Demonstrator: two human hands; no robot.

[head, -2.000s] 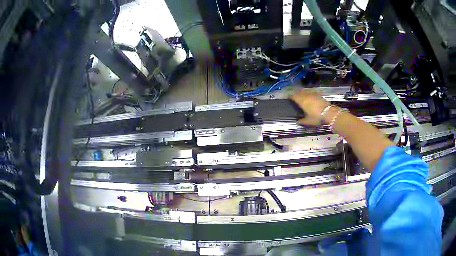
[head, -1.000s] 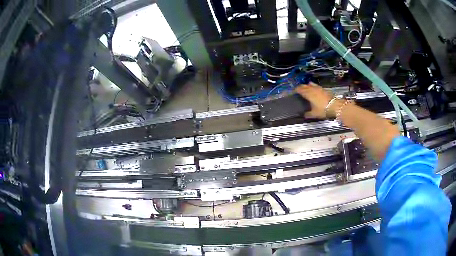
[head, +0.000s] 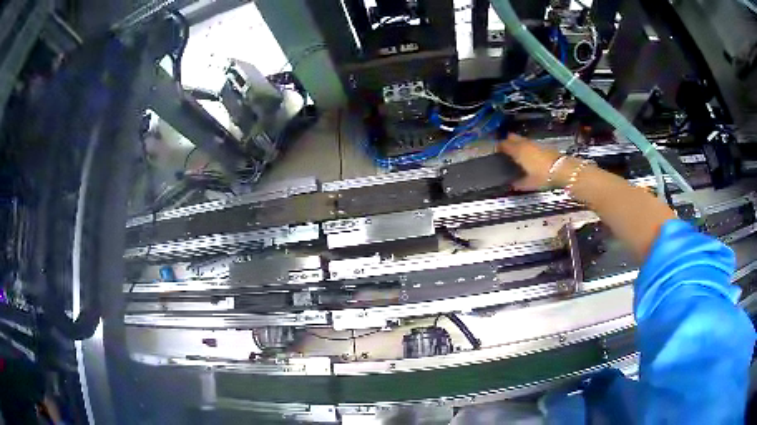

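Observation:
My right hand (head: pixel 535 164), bare with a bead bracelet at the wrist, reaches in from the right over the far rail track. Its fingers and thumb span the right end of a dark carrier plate (head: pixel 479 174) and grip it. The plate's far and near edges at that end are partly hidden by the hand. More dark plates (head: pixel 378 197) lie end to end in the same track to its left. Another dark plate (head: pixel 448 283) lies in the middle track, nearer me. My left hand is not in view.
A green belt (head: pixel 465 378) runs between silver rails nearest me. A pale green hose (head: pixel 581 91) slants down over the right side. Blue tubing (head: pixel 452 143) lies behind the far rail. A bracket (head: pixel 574 257) stands at the middle rails. The left side is dark and blurred.
My right hand has shifted slightly right along the far track, with the plate at its fingers. The plate in the middle track has moved right since a second ago.

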